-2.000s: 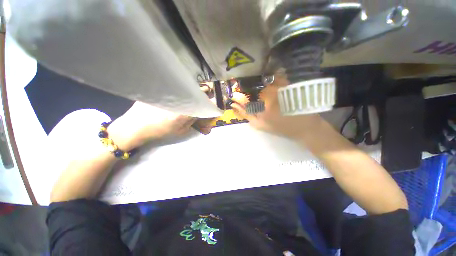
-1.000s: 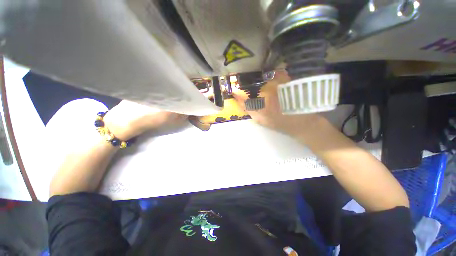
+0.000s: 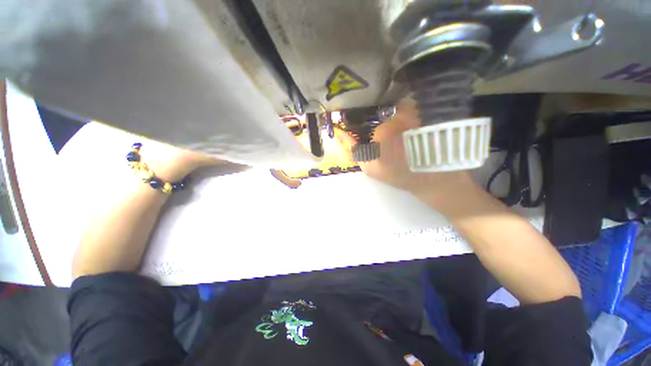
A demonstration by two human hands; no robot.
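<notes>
The pale grey sewing machine head (image 3: 178, 78) covers much of the view. My left hand (image 3: 187, 161) reaches under it from the left; its fingers are hidden behind the head. My right hand (image 3: 396, 154) is at the needle area beside the dark ribbed knob (image 3: 366, 151), partly behind the large white ribbed knob (image 3: 447, 145); its grip cannot be made out. The yellowish machine bed (image 3: 325, 166) shows below the needle area. A dark panel (image 3: 61, 129) lies at the far left, partly covered by the head. No cloth is visible in my fingers.
Black-handled scissors (image 3: 525, 179) lie at the right of the white table (image 3: 307, 232), beside a dark flat rectangular object (image 3: 574, 189). Blue plastic baskets (image 3: 596, 264) stand below right. A brown edge strip (image 3: 25, 207) runs along the left. A metal lever sticks out above the white knob.
My left hand has shifted left, with its fingers now hidden behind the machine head. Less of the dark panel at left shows. My right hand has stayed nearly in place.
</notes>
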